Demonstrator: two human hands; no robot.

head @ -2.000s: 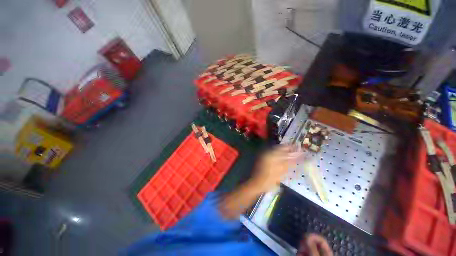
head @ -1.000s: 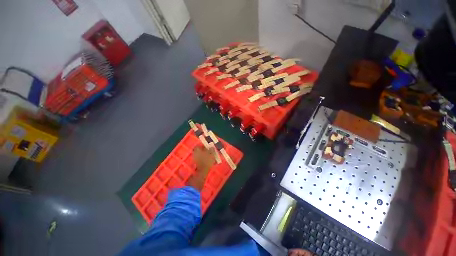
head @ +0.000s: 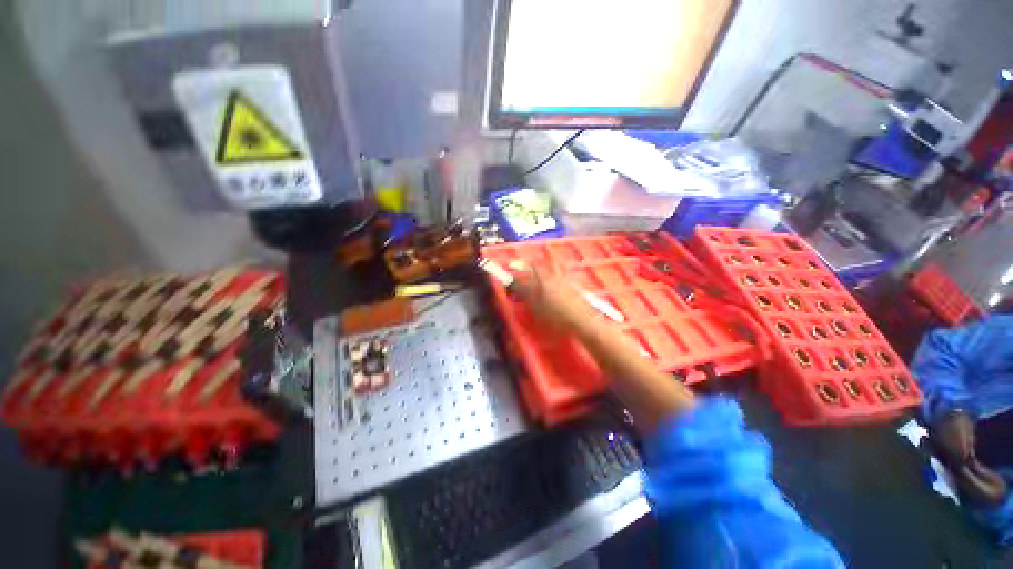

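My right hand, blurred, reaches over the upper left of the red-orange compartment tray right of the plate. A pale strap end shows at its fingertips and another pale strap piece lies beyond the hand; whether the fingers hold a watch cannot be told. My left hand is not in view. The perforated plate has a small brown and cream jig near its upper left; no separate watch shows on the plate.
Far left is a stack of red-orange trays topped with cream-strap watches; another watch tray is cut off below. A keyboard lies below the plate. Right are a small-pocket tray and another person's hands. A monitor stands behind.
The view has swung right. My hand at the left grid tray is out of view, and so is the one by the keyboard. My right arm now reaches over the tray right of the plate.
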